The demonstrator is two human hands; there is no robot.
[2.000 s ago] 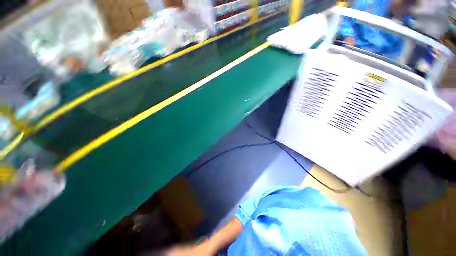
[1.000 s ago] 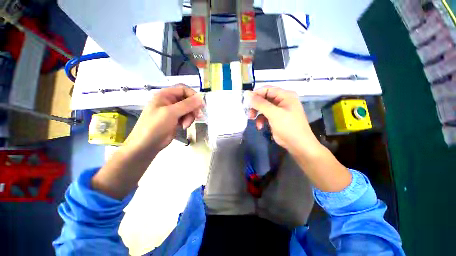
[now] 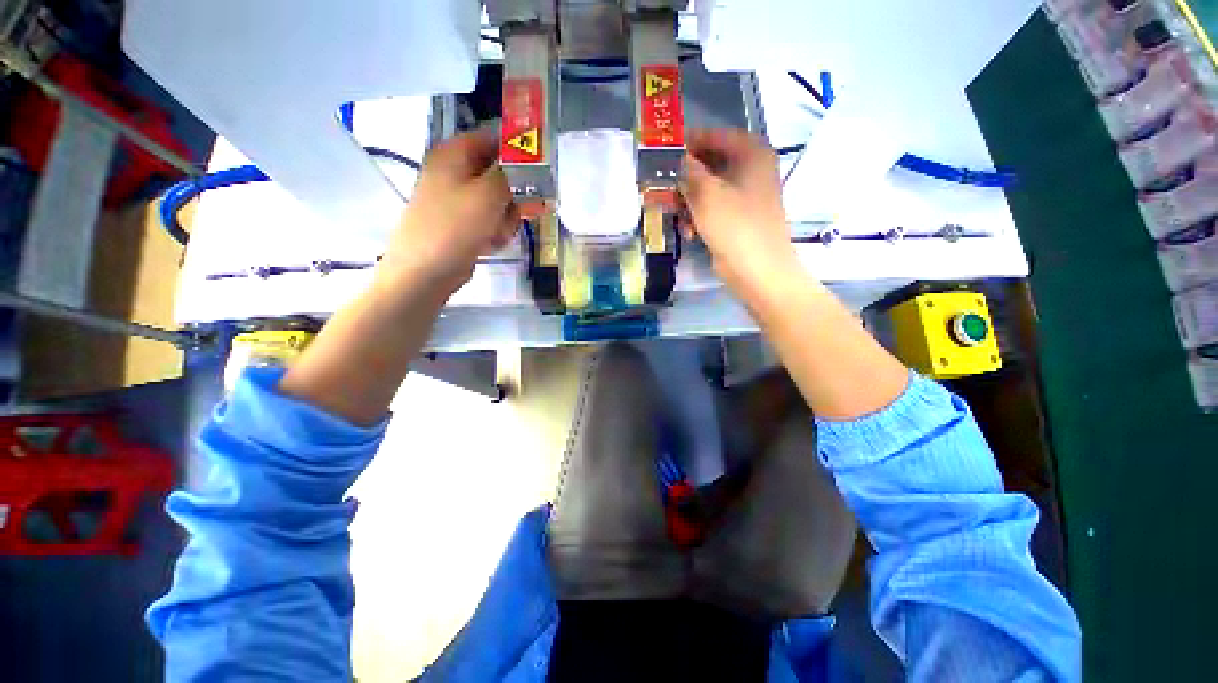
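A clear plastic pack with a white face (image 3: 598, 183) lies between the two metal press bars with red labels, above the cream fixture with a blue base (image 3: 609, 291). My left hand (image 3: 461, 207) is at the outer side of the left bar, fingertips partly hidden behind it. My right hand (image 3: 732, 200) is at the outer side of the right bar, slightly blurred. The bars hide the places where my fingers would meet the pack, so I cannot tell whether either hand touches it.
A yellow box with a green button (image 3: 951, 334) is at the right, another yellow box (image 3: 271, 347) at the left, partly behind my forearm. A green conveyor (image 3: 1069, 267) with a row of pinkish packs (image 3: 1165, 174) runs along the right. A red stool (image 3: 87, 483) stands at the left.
The view has swung from the conveyor to the press. Since one second ago, both hands and the white-faced pack have moved forward, from in front of the fixture to between the bars.
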